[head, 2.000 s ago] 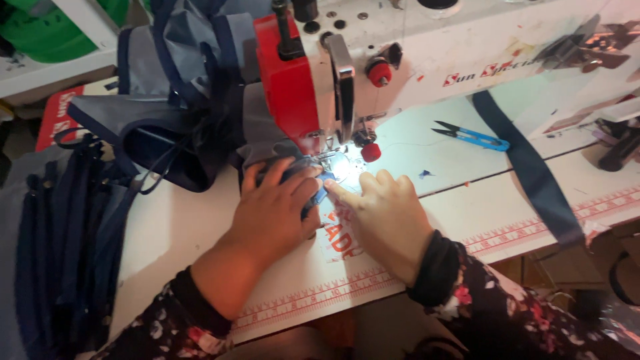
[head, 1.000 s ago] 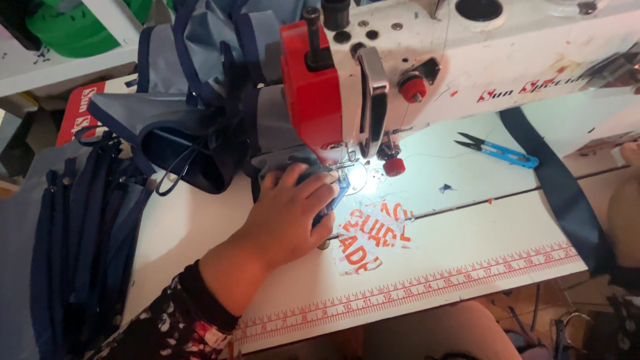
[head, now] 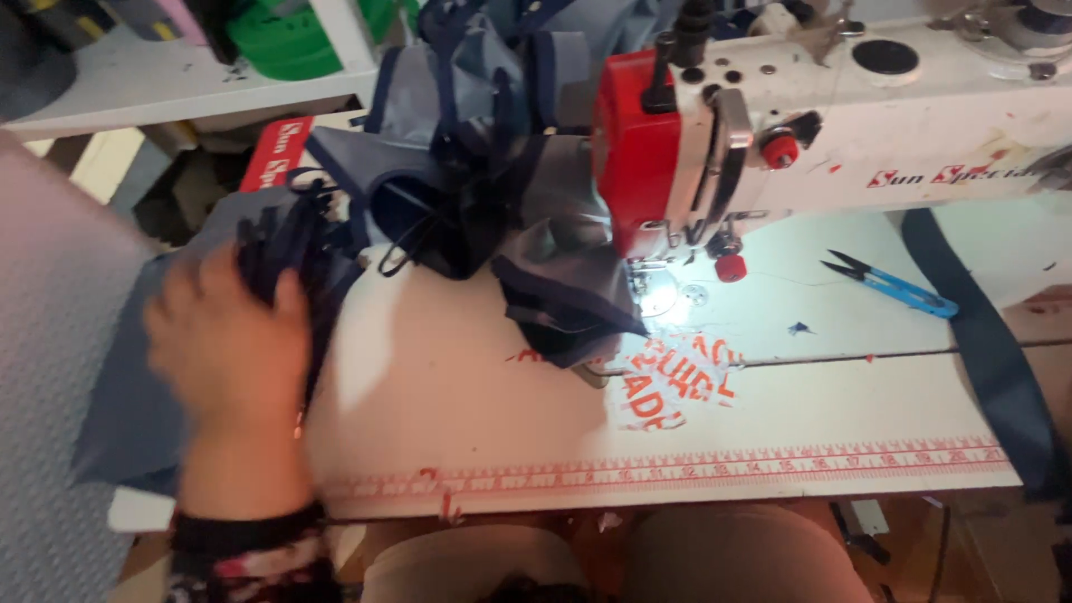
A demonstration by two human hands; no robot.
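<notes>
My left hand (head: 234,335), blurred, lies over a pile of dark blue fabric pieces (head: 134,360) at the left end of the sewing table; whether its fingers grip any cloth is unclear. My right hand is out of view. A grey-blue fabric piece with dark edging (head: 569,293) rests beside the lit needle area of the sewing machine (head: 804,159). Behind it, more grey-blue pieces with navy binding (head: 469,176) are heaped against the machine's red end cover.
Blue thread snips (head: 909,293) lie on the machine bed, near a dark blue strip (head: 980,360) that hangs over the front edge. A red printed ruler (head: 687,469) runs along that edge. A white shelf (head: 209,100) holding a green object (head: 285,38) stands at the back left.
My left hand has left the cloth at the needle and moved left to the pile. My right hand, at the needle two seconds ago, is out of view. The view has shifted left.
</notes>
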